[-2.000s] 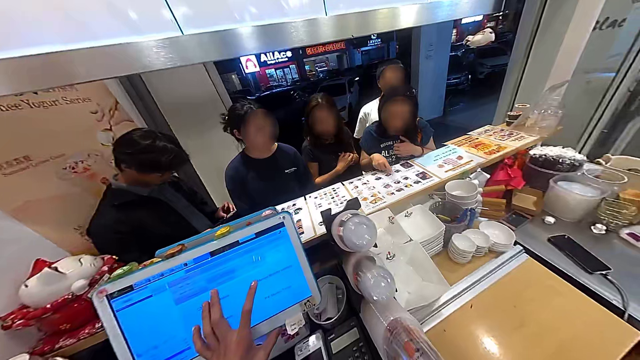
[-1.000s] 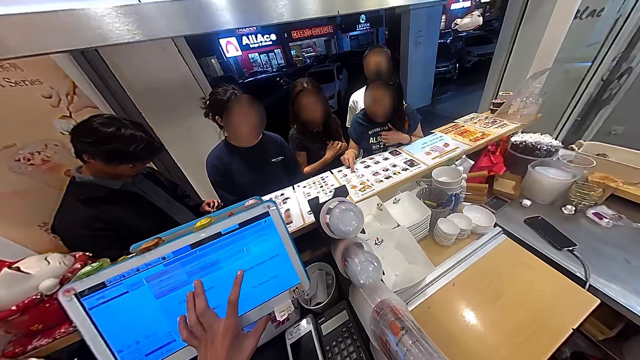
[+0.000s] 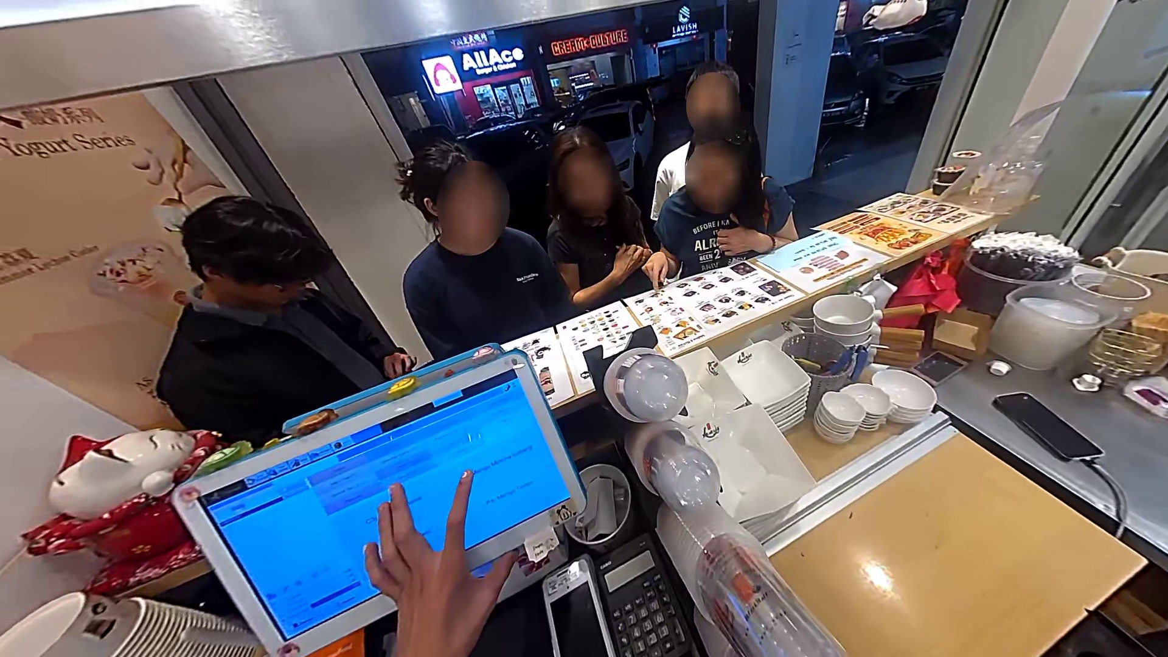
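Note:
My left hand [image 3: 436,570] is over the lit touchscreen [image 3: 383,502] of a white-framed terminal, back of the hand toward me. Its fingers are spread, with the index finger toward the right part of the screen; it holds nothing. Whether a fingertip touches the glass cannot be told. Right of the hand lie a white handheld device [image 3: 577,610] and a black desk calculator [image 3: 641,598]. A white round container [image 3: 602,506] stands behind them. My right hand is out of view.
Several people stand beyond the counter, one person's hand [image 3: 659,270] at the printed menus [image 3: 721,301]. Stacked plastic cups [image 3: 739,584], white bowls [image 3: 903,392] and trays [image 3: 753,456] stand right of the terminal. A phone [image 3: 1046,425] with a cable and a lucky cat figure [image 3: 123,474] flank the area.
My left hand stays at the touchscreen with its fingers spread. The view has shifted slightly.

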